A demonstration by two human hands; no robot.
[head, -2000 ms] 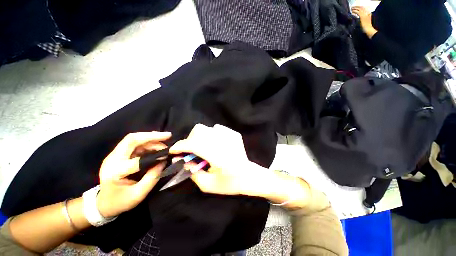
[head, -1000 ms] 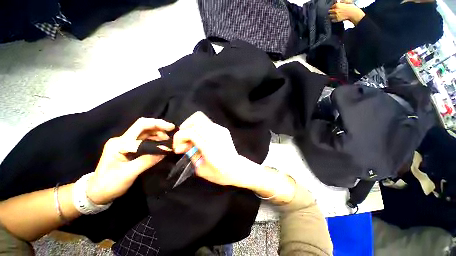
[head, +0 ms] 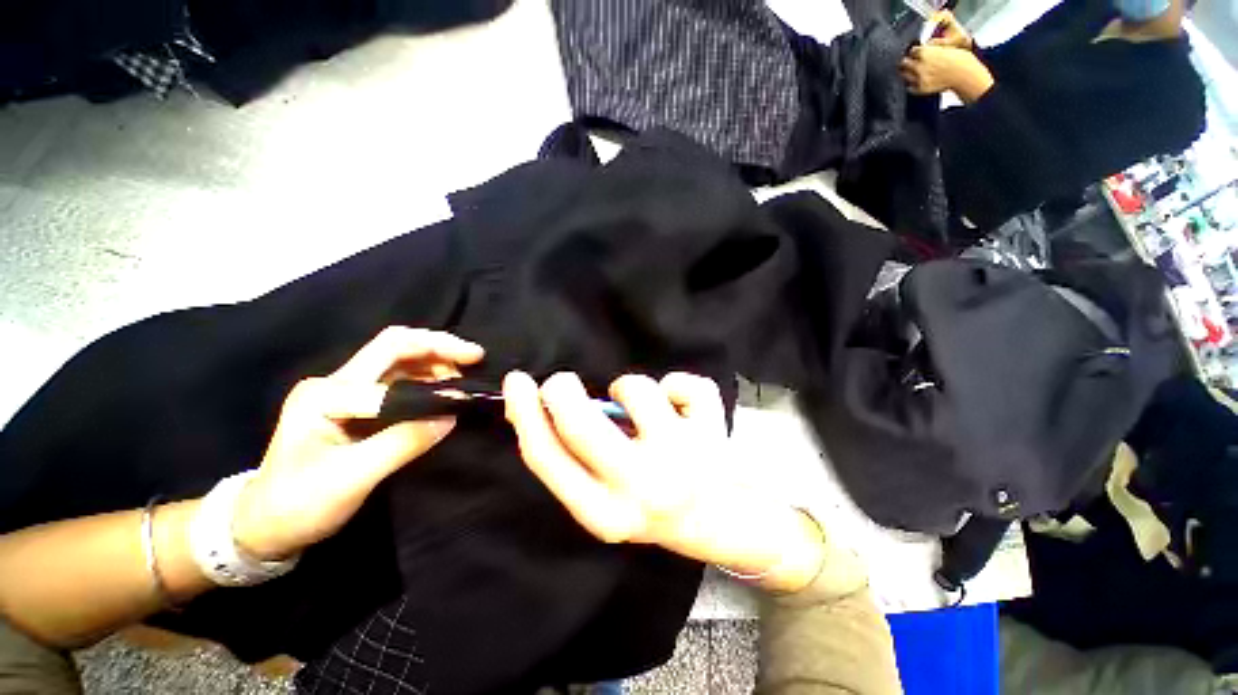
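A large black garment (head: 557, 543) is spread in front of me, with a white-grid checked lining (head: 369, 652) showing at its lower edge. My left hand (head: 333, 448) pinches a narrow black fold of it between thumb and fingers. My right hand (head: 625, 455) holds the thread snips (head: 618, 409); only a bluish bit of the handle shows between the fingers. A thin pale tip or thread lies between the two hands at the fold; which one, I cannot tell. The hands are close together but apart.
A black backpack (head: 1011, 394) is on the right end of the white table (head: 122, 224). Patterned pieces (head: 679, 82) lie at the far side, dark cloth (head: 340, 16) at upper left. Another person's hands (head: 946, 65) hold something there. A blue bin (head: 946, 649) is below.
My right hand has turned from blades pointing down to knuckles up, fingers extended toward the fold, and the blades no longer show below it. My left hand still pinches the fold.
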